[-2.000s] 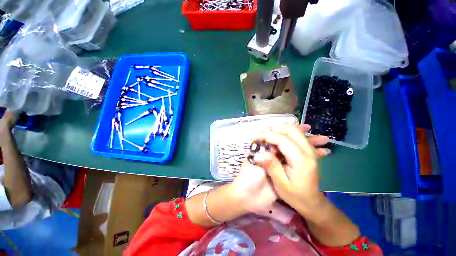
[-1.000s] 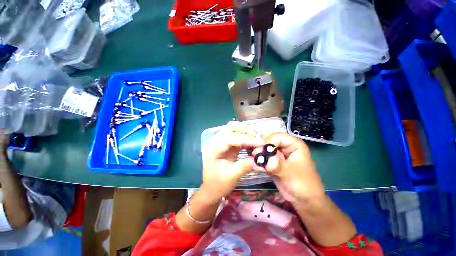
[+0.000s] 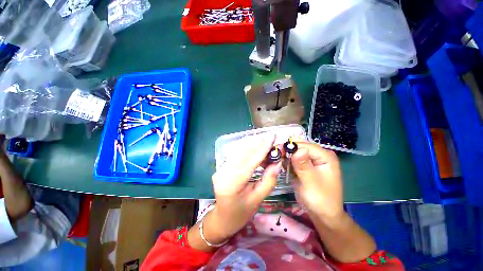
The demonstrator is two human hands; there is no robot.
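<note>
My left hand (image 3: 241, 174) holds a black ring (image 3: 274, 154) with a pale centre between thumb and fingers. My right hand (image 3: 321, 177) holds a second black ring (image 3: 290, 146), with a thin silvery pin (image 3: 288, 172) hanging below it. The two rings are side by side, above the clear box of pins (image 3: 227, 142), which my hands partly cover. Whether a pin is in the left ring cannot be seen.
The fixture block (image 3: 276, 108) is beyond my hands under the press head (image 3: 280, 18). A box of black rings (image 3: 339, 114) is to its right. The blue tray (image 3: 143, 129) with pin assemblies is left, the red bin (image 3: 217, 33) behind. Another person's arm (image 3: 13, 182) is far left.
My hands were overlapped, then came together at the fingertips with the two rings touching. Now the rings are slightly apart and a pin shows under the right one. The view has shifted.
</note>
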